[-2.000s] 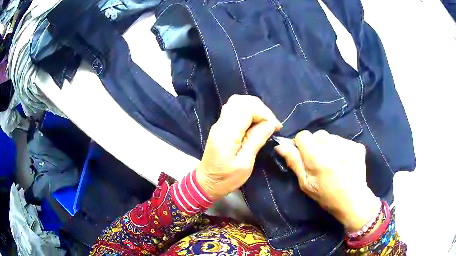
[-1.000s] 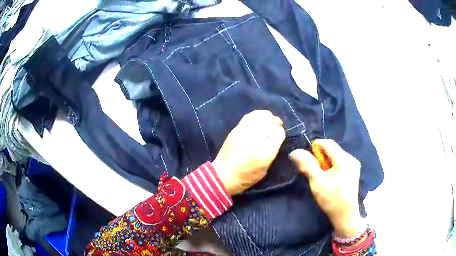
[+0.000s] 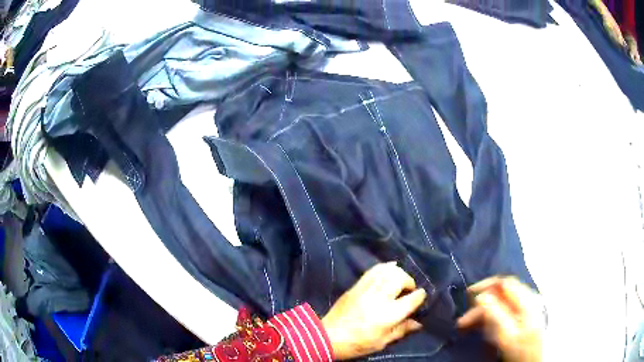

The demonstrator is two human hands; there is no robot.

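Note:
A dark navy denim jacket (image 3: 360, 162) with pale topstitching lies spread on the white table, its sleeves out to both sides. My left hand (image 3: 374, 311) pinches a gathered fold of the jacket's dark cloth at the bottom of the view. My right hand (image 3: 505, 314) is blurred at the right of the same fold. A small orange-red spot shows at its fingers, probably the thread snips' handle; the blades cannot be made out. Whether the right fingertips also hold cloth is unclear.
Pale blue garments (image 3: 205, 63) lie behind the jacket, beside a folded pile (image 3: 28, 127) at the table's left edge. A blue plastic bin (image 3: 81, 318) stands below left. The white table (image 3: 579, 177) extends right. Another dark garment and part of a person are at the top right.
The jacket and both hands now show lower in the view. The cloth by the hands has been bunched up into a fold. The right hand has moved and is blurred.

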